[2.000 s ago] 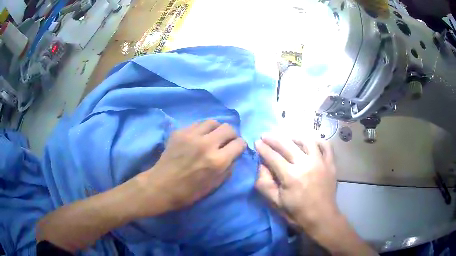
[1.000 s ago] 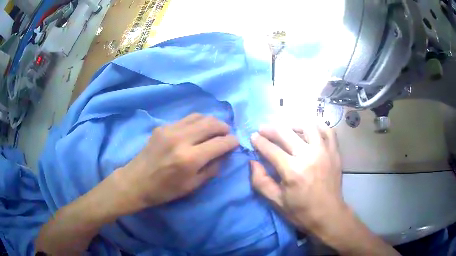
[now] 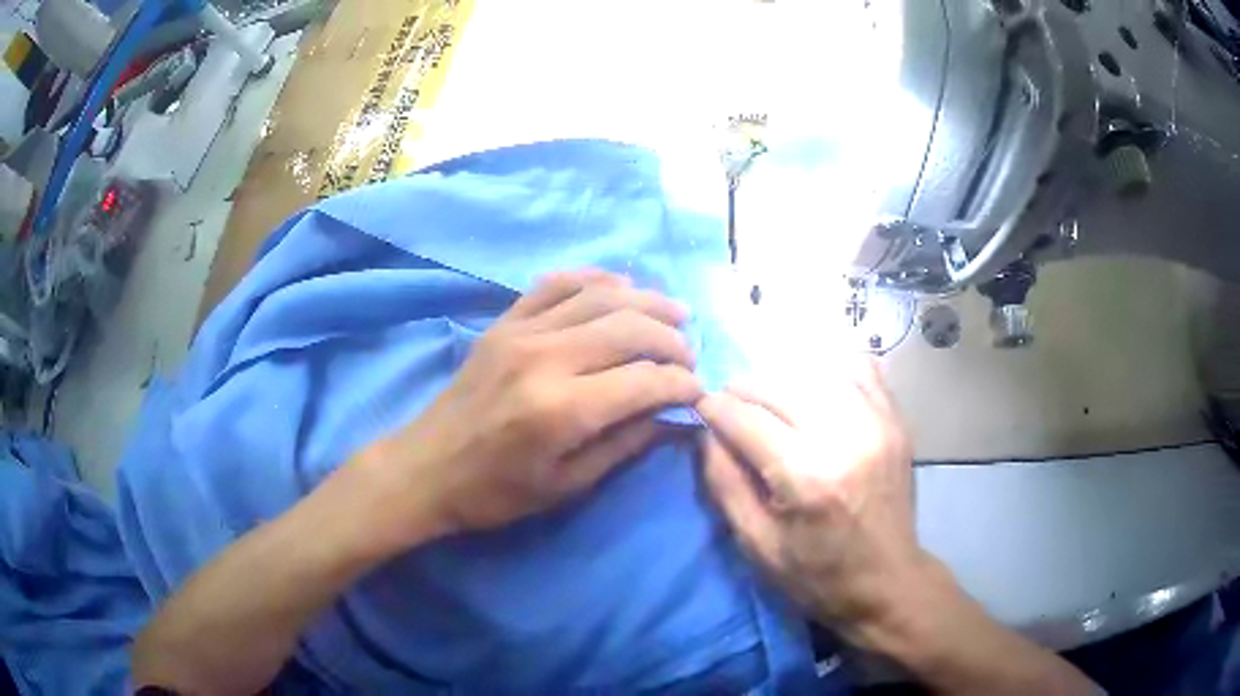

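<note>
A light blue garment (image 3: 408, 231) lies in large folds on the table in front of me and hangs toward my lap. My left hand (image 3: 564, 394) lies on it, fingers bent, pinching the cloth edge at the middle. My right hand (image 3: 816, 476) is close beside it, its thumb and forefinger on the same edge, fingertips nearly touching my left fingers. The needle and presser foot (image 3: 859, 302) are just beyond my right fingertips, under the sewing machine head (image 3: 1006, 150); the cloth there is lost in glare.
Lamp glare (image 3: 816, 82) whitens the upper middle. Cardboard with yellow printed tape (image 3: 320, 109) lies at upper left. More blue cloth (image 3: 55, 558) is at far left. A pale device with a red light (image 3: 109, 201) stands at upper left. The machine bed (image 3: 1088, 388) is at right.
My left hand has moved right and its fingers now meet my right fingertips over the cloth edge. The back edge of the garment sits slightly nearer me than a second ago.
</note>
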